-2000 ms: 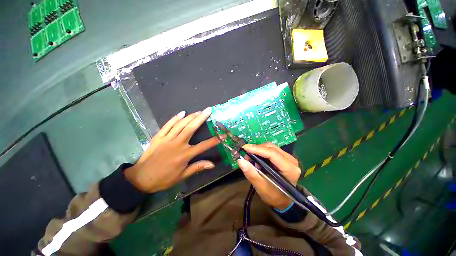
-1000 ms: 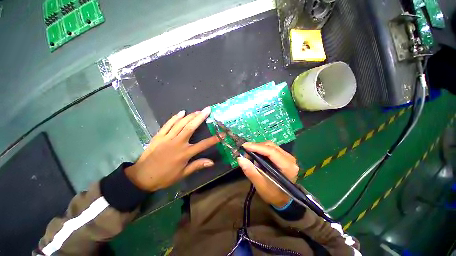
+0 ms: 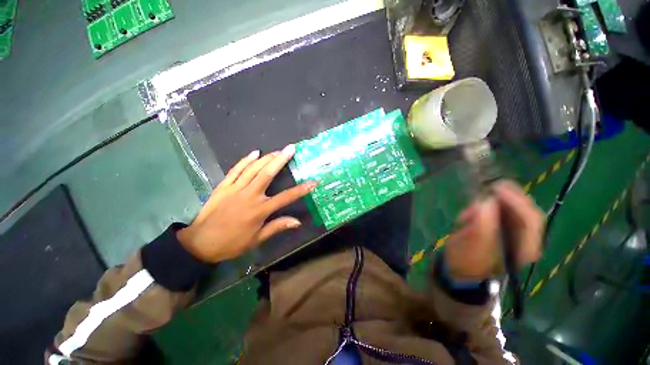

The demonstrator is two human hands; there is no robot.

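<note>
Two overlapping green circuit boards (image 3: 363,171) lie on the black work mat (image 3: 242,107). My left hand (image 3: 239,207) lies flat with fingers spread, its fingertips touching the boards' left edge. My right hand (image 3: 492,232) is blurred, right of the boards and below the pale waste cup (image 3: 453,112). It holds the soldering iron (image 3: 481,167), also blurred, with the front end at the cup's lower rim. Whether the tip touches the cup cannot be told.
A yellow sponge (image 3: 428,58) sits in its dark holder behind the cup. The long dark feeder (image 3: 524,64) is at the right, its cable hanging down. Green panels (image 3: 128,25) lie on the grey belt (image 3: 235,32) at the upper left.
My right hand has moved the iron off the boards, rightward to the cup. My left hand has barely moved. The belt panels have shifted right and another shows at the left edge.
</note>
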